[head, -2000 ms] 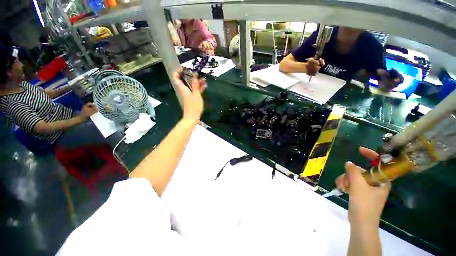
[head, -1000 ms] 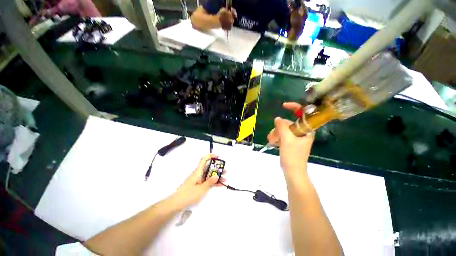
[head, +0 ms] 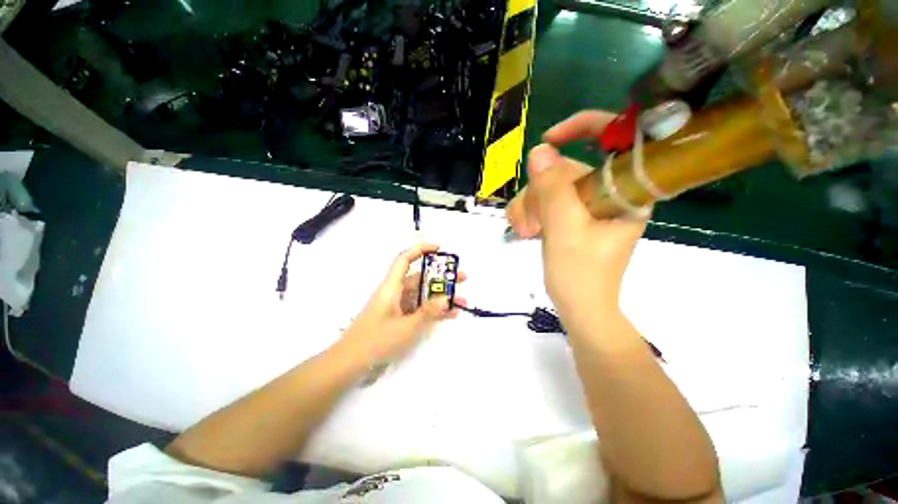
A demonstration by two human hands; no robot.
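Note:
My left hand point(head: 396, 313) holds a small black adapter housing point(head: 439, 280) over the paper, its open face up. Pale parts and a small yellow block show inside. Its black output cable leaves the lower right of the housing to a folded cable bundle point(head: 544, 320), partly behind my right forearm. My right hand point(head: 574, 221) grips the amber tube of the glue dispensing gun point(head: 704, 153), to the upper right of the housing. The gun's red trigger point(head: 620, 131) shows by my fingers. The nozzle is mostly hidden by my hand; only a bit of its tip shows, apart from the housing.
White paper point(head: 217, 335) covers the work area. Another black cable bundle point(head: 323, 219) lies on it at left. A dark pile of units point(head: 286, 94) lies beyond, left of the yellow-black striped strip point(head: 509, 108). A frame post point(head: 64, 113) stands at upper left.
Since two seconds ago, my left hand has come from beyond the paper with the housing. In the last second the view has tilted down and the gun appears closer and larger.

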